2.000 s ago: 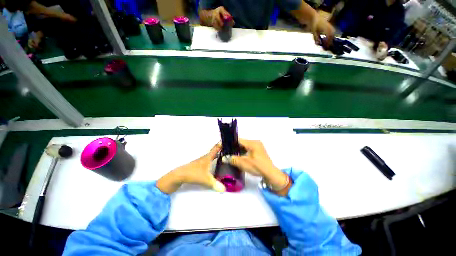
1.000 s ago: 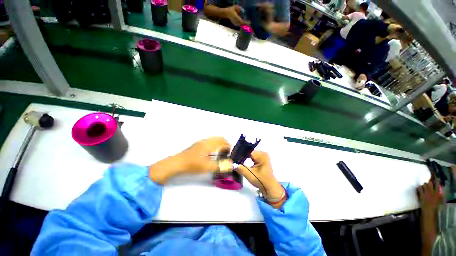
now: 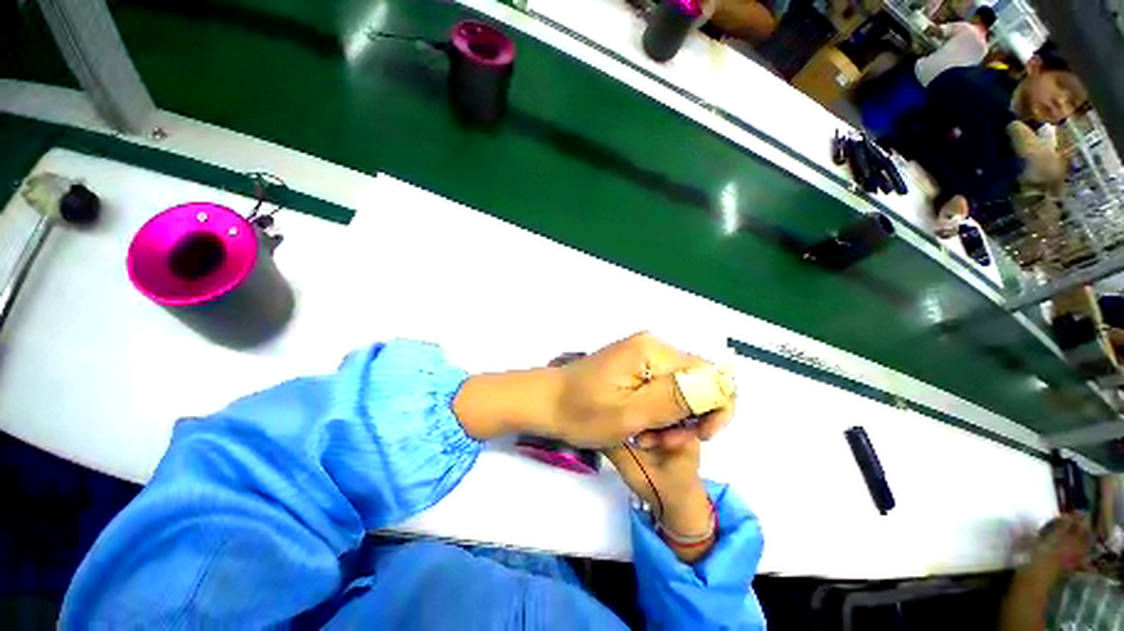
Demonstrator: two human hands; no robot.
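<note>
My left hand (image 3: 623, 392), with a pale wrap on a fingertip, is closed over my right hand (image 3: 672, 475). Both hands close around the black handle shell, which they hide almost wholly; only a dark bit shows between the fingers. A thin dark wire (image 3: 646, 475) runs down across my right palm to the wrist. A hair dryer head stands on the bench behind my left wrist; its magenta end ring (image 3: 561, 457) shows below the wrist, and the rest is mostly hidden.
A second dryer head (image 3: 228, 277) with wires lies at left, near a mallet (image 3: 77, 205). A loose black handle shell (image 3: 870, 470) lies at right. The green belt (image 3: 592, 173) beyond carries dryer parts. Another person's blurred arm (image 3: 1042, 579) is at the right edge. People sit across the belt.
The view has turned and shifted right. My left hand has moved from the dryer head onto the handle shell and my right hand, covering the shell. The dryer head stays on the bench.
</note>
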